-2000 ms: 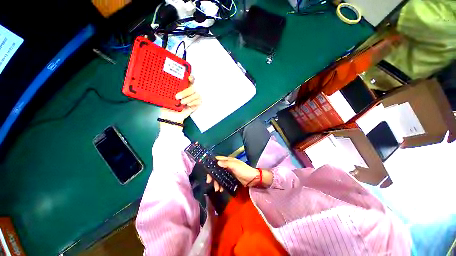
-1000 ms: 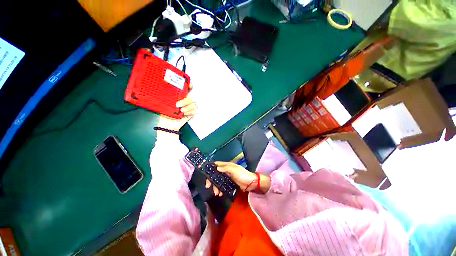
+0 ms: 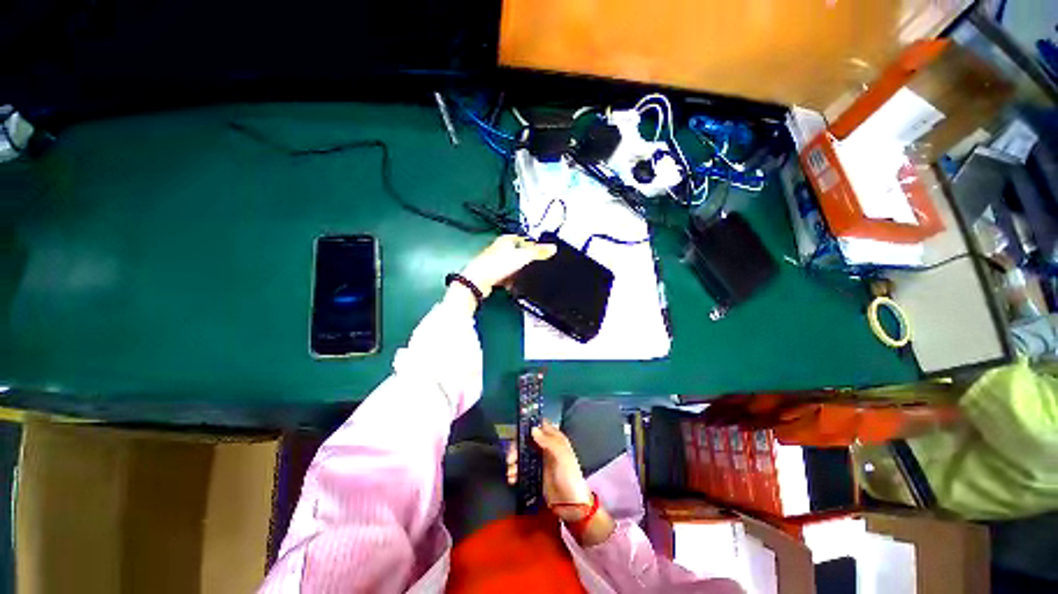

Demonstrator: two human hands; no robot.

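Observation:
The black set-top box [image 3: 569, 290] is over the white record sheet [image 3: 632, 331], dark side up and turned at an angle. My left hand [image 3: 511, 259] holds it at its upper left corner, thumb on top. Thin black cables run behind it. My right hand [image 3: 557, 466] holds the black remote control [image 3: 529, 435] upright over my lap, below the bench edge. The smartphone [image 3: 346, 295] lies on the green bench to the left, its screen mostly dark.
A second black box [image 3: 733, 261] lies at right. Tangled cables and adapters [image 3: 650, 157] lie behind. A tape roll [image 3: 890, 321] and an orange-white box [image 3: 864, 192] are at right. A brown carton [image 3: 145, 511] stands below left. A person's yellow-green sleeve [image 3: 1009, 441] shows at right.
The set-top box has been turned from its red underside to its dark side and lowered to the paper. The view has swung round, bringing the orange screen and left carton into sight.

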